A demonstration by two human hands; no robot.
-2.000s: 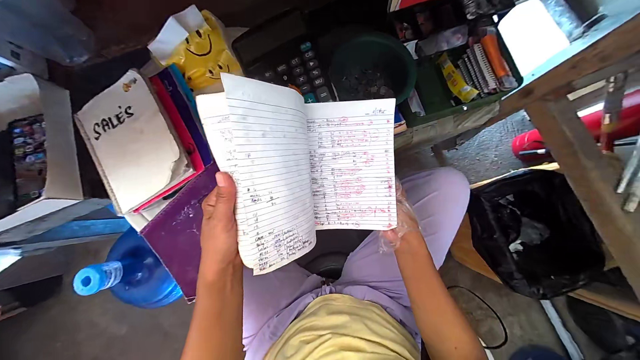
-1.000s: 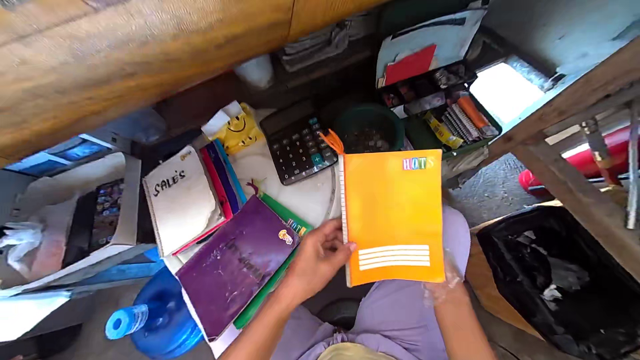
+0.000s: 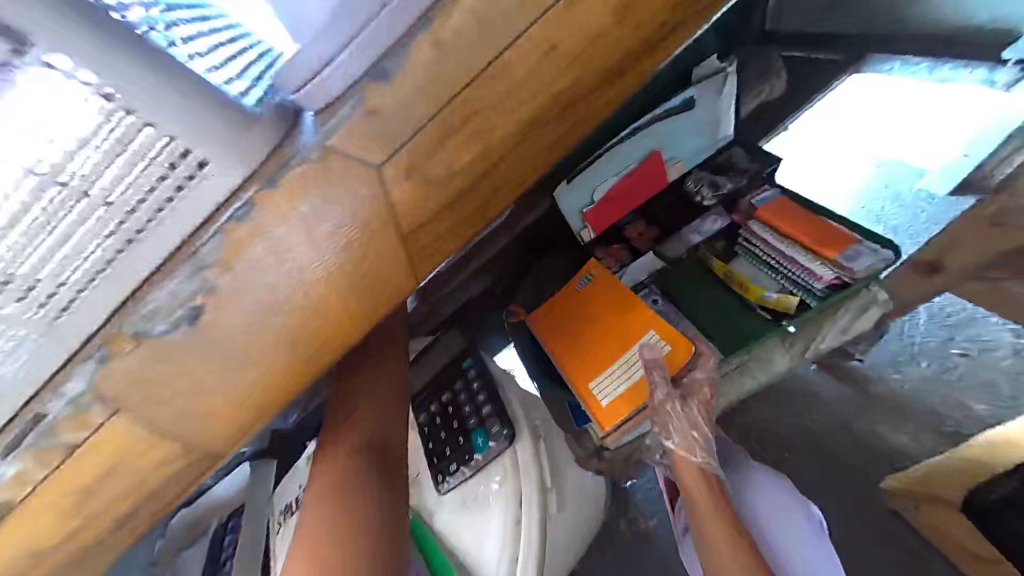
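Observation:
My right hand (image 3: pixel 684 400), in a clear plastic glove, grips the lower right corner of an orange notebook (image 3: pixel 600 340), thumb on its white-lined label. Other paper-edged books seem to lie beneath it. The notebook is over a dark container beside the green box. My left forearm reaches up under the wooden counter, and its hand is hidden there. A black desk calculator (image 3: pixel 460 416) lies on a white round surface (image 3: pixel 552 496) between the forearm and the notebook.
A tiled wooden counter edge (image 3: pixel 320 264) crosses the upper left. At the right stands an open green box (image 3: pixel 704 308) with notebooks, an orange packet (image 3: pixel 804 224) and a red paper (image 3: pixel 628 192). A wooden beam (image 3: pixel 952 232) is at the far right; a book marked as sales lies lower left.
The orange notebook has moved from above my lap to beside the green box, in my right hand. My left hand has let go of it and gone under the counter. The view has swung strongly.

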